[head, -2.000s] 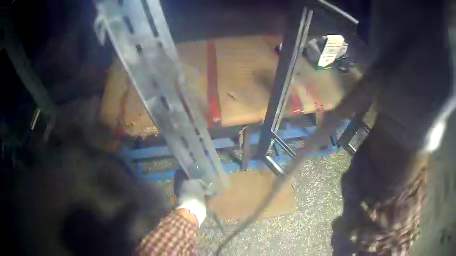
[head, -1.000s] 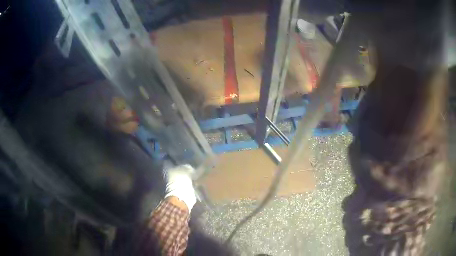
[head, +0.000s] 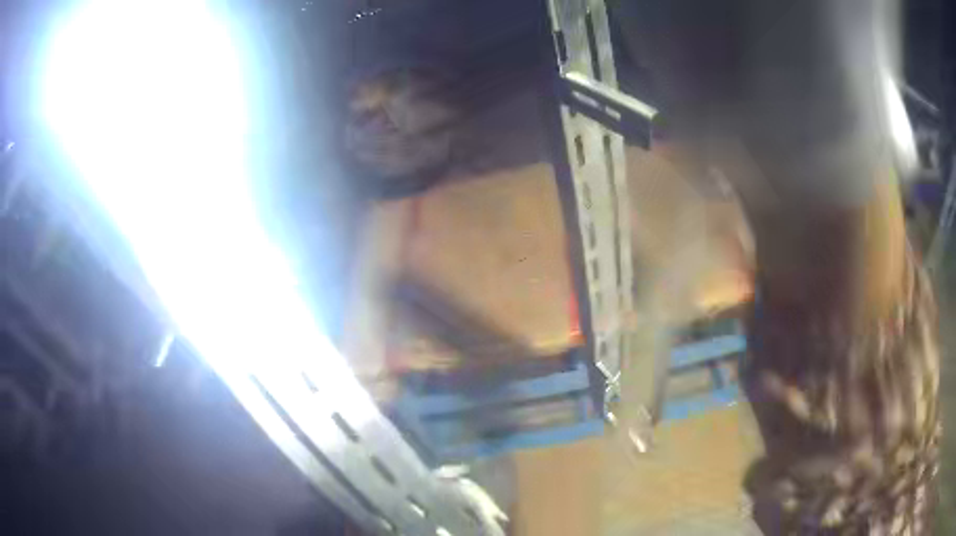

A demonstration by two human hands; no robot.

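A slotted steel profile (head: 341, 424) slants from the upper left to the bottom centre, its upper part lost in white glare. My left hand (head: 474, 500), in a pale glove, is shut on its lower end; the hand is small, blurred and cut off by the bottom edge. A second slotted profile (head: 595, 225) hangs nearly upright at the centre, with a short slotted bracket arm (head: 610, 107) projecting near its top. My right hand (head: 781, 89) appears only as a large grey blur at the upper right, above a bare wrist and plaid sleeve; its fingers cannot be made out.
Behind the profiles lies a tan cardboard sheet (head: 482, 251) with red tape, on a blue metal frame (head: 503, 396). Floor cardboard (head: 556, 487) lies below the frame. A blurred round brownish thing (head: 404, 120) is beyond the sheet. The left side is dark.
The held profile and my left hand are lower in view, and glare now covers the profile's upper part. A profile with a bracket arm near its top now shows at the centre.
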